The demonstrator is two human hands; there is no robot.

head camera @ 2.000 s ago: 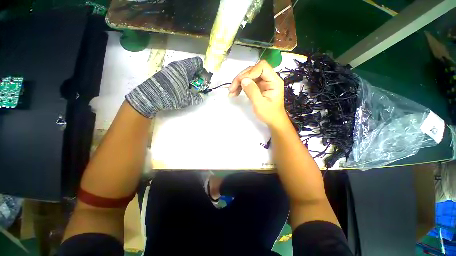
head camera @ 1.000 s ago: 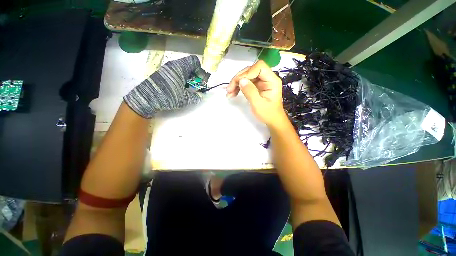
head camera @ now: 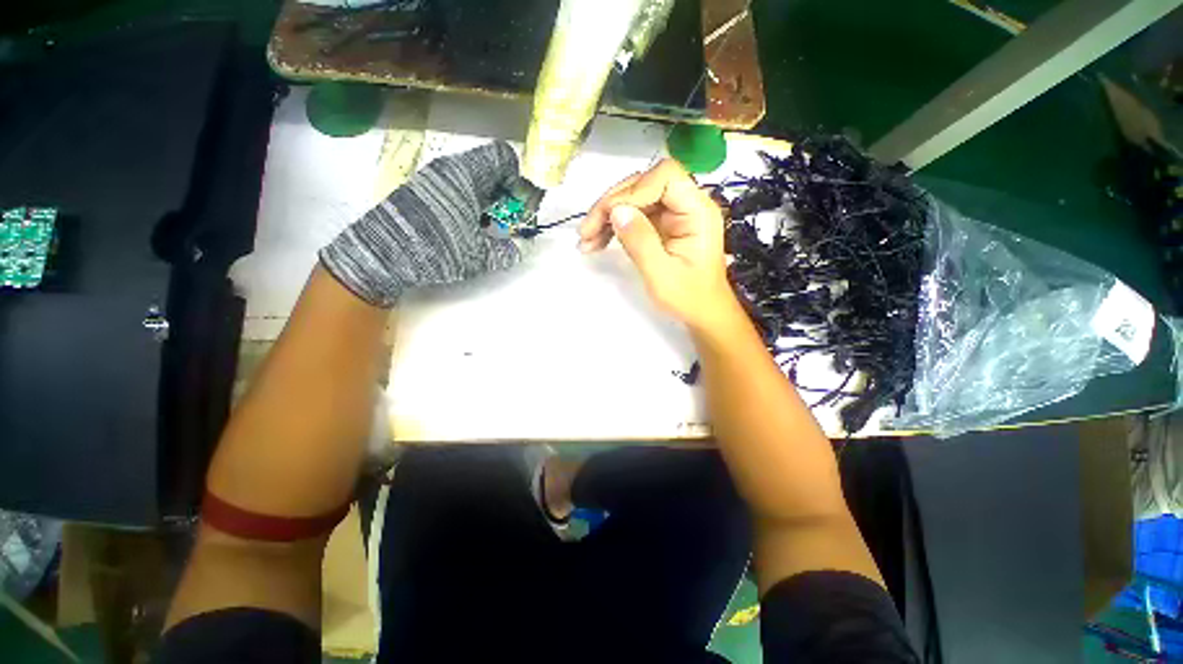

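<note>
My left hand [head camera: 435,227], in a grey-and-black knit glove, holds a small green circuit board [head camera: 507,213] between its fingertips, under the lower end of a pale-yellow wrapped shaft [head camera: 567,97]. My bare right hand [head camera: 664,236] pinches a short black cable lead [head camera: 562,221]. The lead runs left from my right fingertips to the lower edge of the board. The exact join is too small to make out, and the glove hides part of the board.
A tangled black cable pile [head camera: 830,266] lies on the right of the white work sheet [head camera: 558,363], beside a clear plastic bag [head camera: 1025,331]. Green PCB panels [head camera: 26,247] lie on the black surface [head camera: 91,376] at left. A brown-edged shelf [head camera: 519,86] stands ahead.
My right hand has moved slightly left, closer to the board. The board has tilted a little in my left fingers, showing more of its green face than one second ago.
</note>
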